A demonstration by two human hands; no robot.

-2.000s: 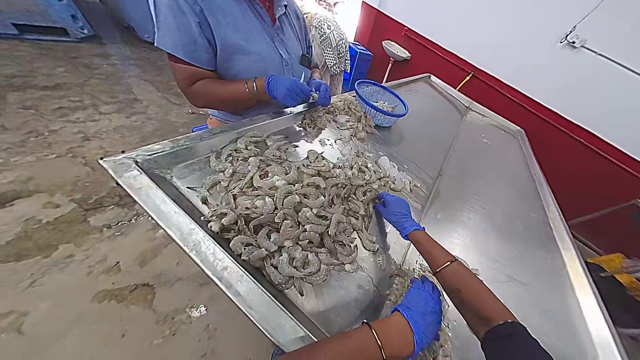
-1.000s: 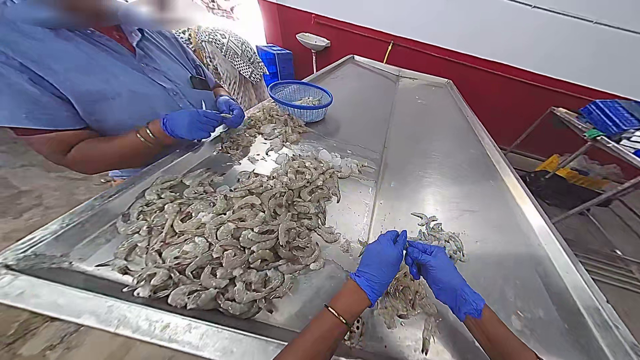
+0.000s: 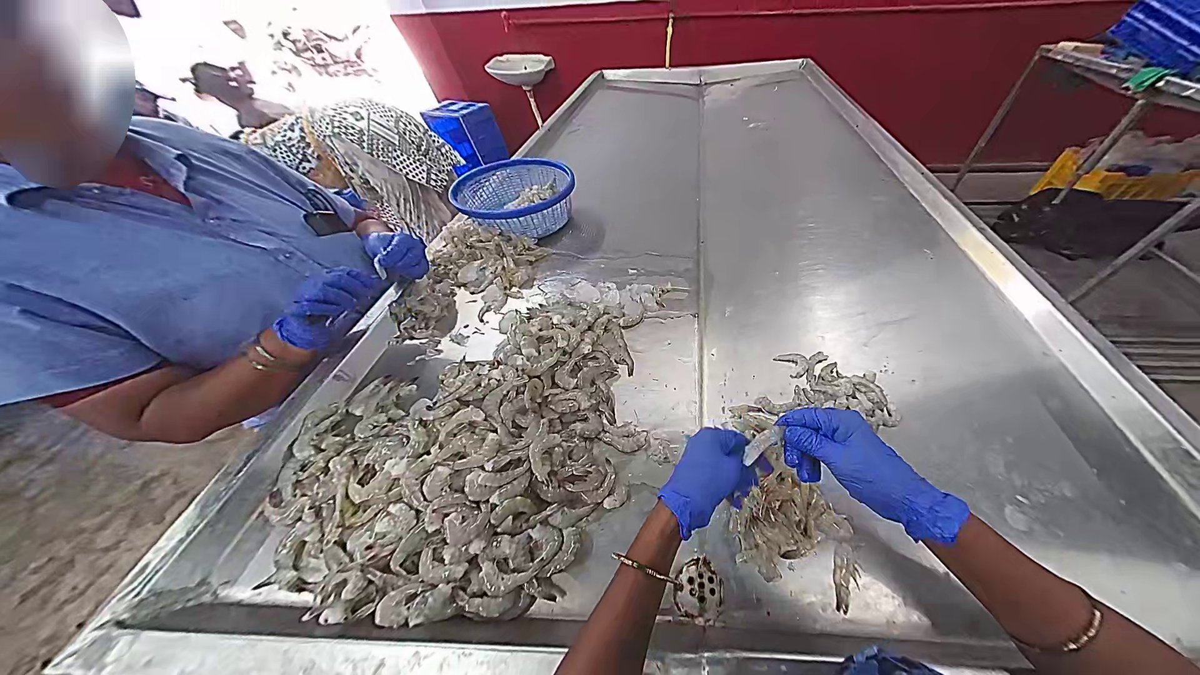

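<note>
My left hand [image 3: 710, 476], in a blue glove, and my right hand [image 3: 839, 457], gloved alike, meet over the right part of the steel table. A grey shrimp [image 3: 763, 444] lies between them, pinched in my right fingers; the left fingertips touch or nearly touch it, partly hidden. Beneath and around my hands spreads a small heap of shrimp shells and heads [image 3: 786, 525], with more grey pieces [image 3: 848, 394] just beyond. To the left lies a large pile of raw shrimp [image 3: 469, 487].
A co-worker in a blue shirt [image 3: 141, 281] stands at the left edge, gloved hands [image 3: 328, 305] over the table. A blue basket [image 3: 514, 220] holds some shrimp near a smaller pile [image 3: 483, 258]. The steel table [image 3: 797, 206] has a raised rim and a drain [image 3: 698, 591].
My left hand was at the big pile's edge two seconds ago; now it meets my right hand over the shells. The view has swung to the right.
</note>
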